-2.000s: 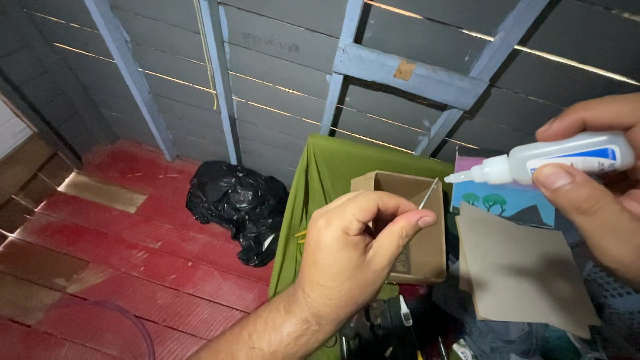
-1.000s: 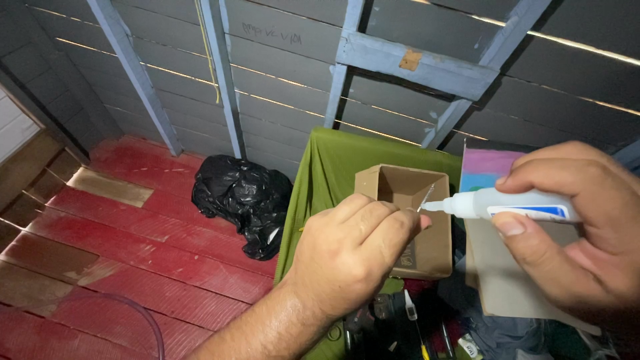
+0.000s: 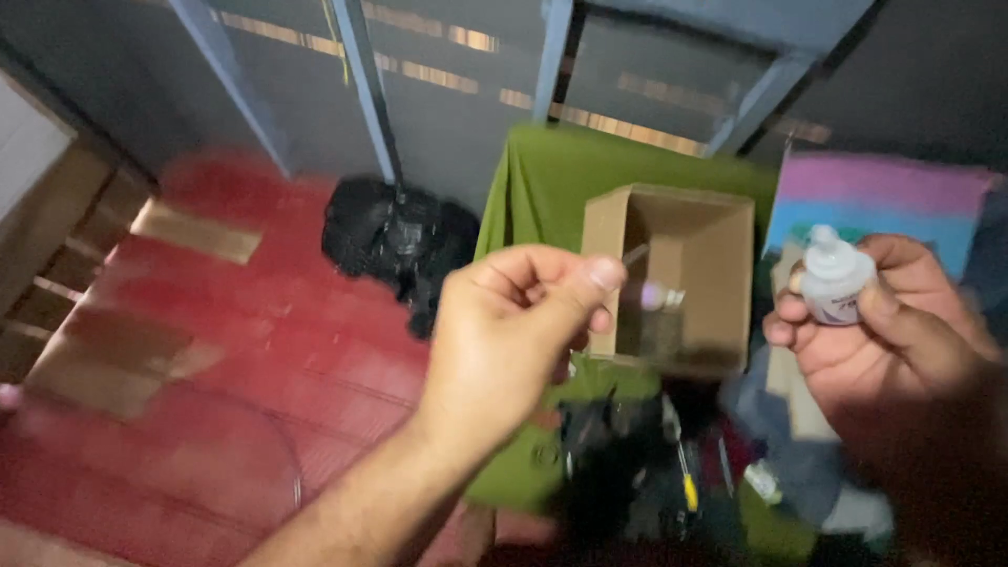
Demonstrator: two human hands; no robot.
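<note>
Pinched between the thumb and forefinger of my left hand (image 3: 524, 323) is a thin, needle-like piece (image 3: 635, 253), blurred, its tip pointing up and right over the mouth of an open cardboard box (image 3: 752, 276). My right hand (image 3: 890, 339), right of the box, grips a small translucent white dropper bottle (image 3: 838, 287), its nozzle pointing up and toward the camera. The bottle and the thin piece are well apart. Inside the box lie small blurred items, one of them purplish.
The box stands on a green cloth (image 3: 551, 169). Below it are dark items and a yellow-handled tool (image 3: 690, 490). At right lie a painted picture (image 3: 882, 185) and cardboard sheets (image 3: 811, 409). A black plastic bag (image 3: 394, 236) rests on the red plank floor (image 3: 315, 346) by the wall.
My right hand has drawn the bottle away from the thin piece, to the right, and tipped its nozzle upward. A second ago the nozzle was at my left fingertips. The view has shifted somewhat.
</note>
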